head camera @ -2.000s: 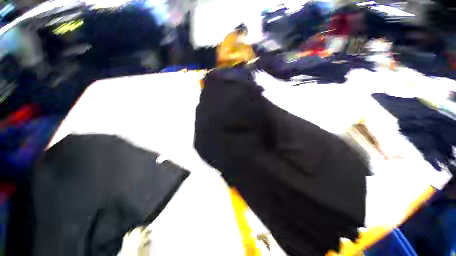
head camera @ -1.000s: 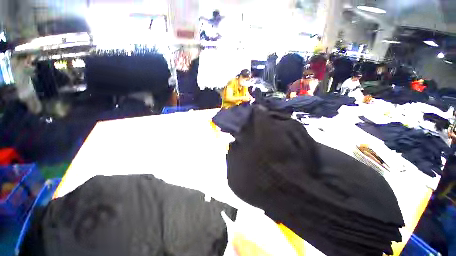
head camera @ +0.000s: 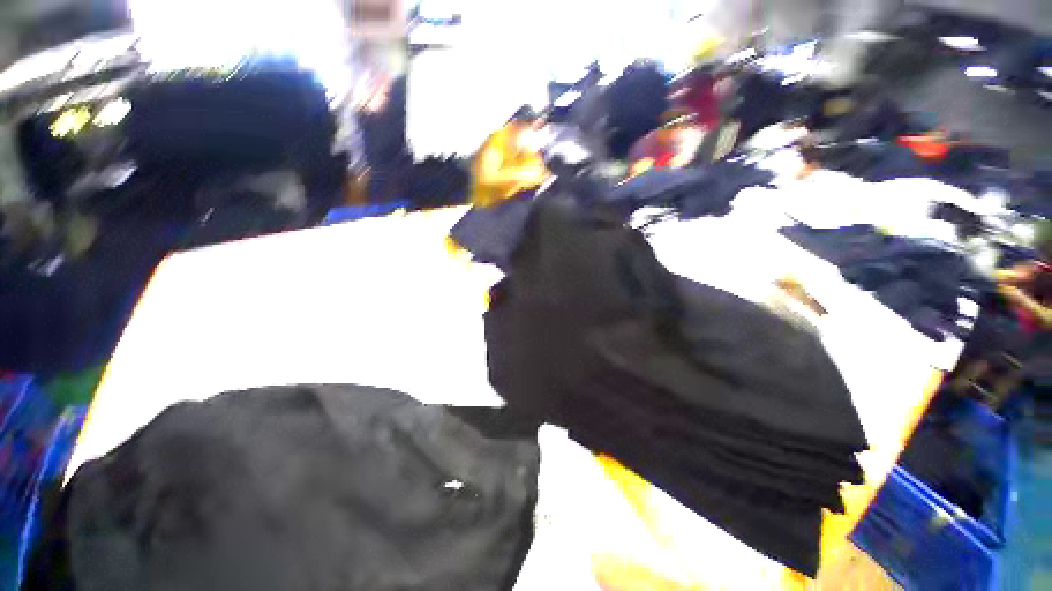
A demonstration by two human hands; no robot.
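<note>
A black garment (head camera: 288,491) lies at the near left of the white table (head camera: 323,300), cut off by the lower picture edge. A tiny white mark shows on its right part. A thick black garment stack (head camera: 704,381) lies to its right, with fanned layered edges at its lower right. The near garment's upper right corner reaches the stack's left side. Neither of my hands can be made out. The picture is blurred.
A person in yellow (head camera: 508,167) is beyond the stack. Dark garments (head camera: 883,271) lie at the right. A brown object (head camera: 802,296) lies behind the stack. Blue crates stand at the lower right (head camera: 940,531) and left (head camera: 14,421). More people are at the back.
The view has shifted, so the stack sits further left and higher. The near garment has spread and its upper right corner now meets the stack. A white mark now shows on it.
</note>
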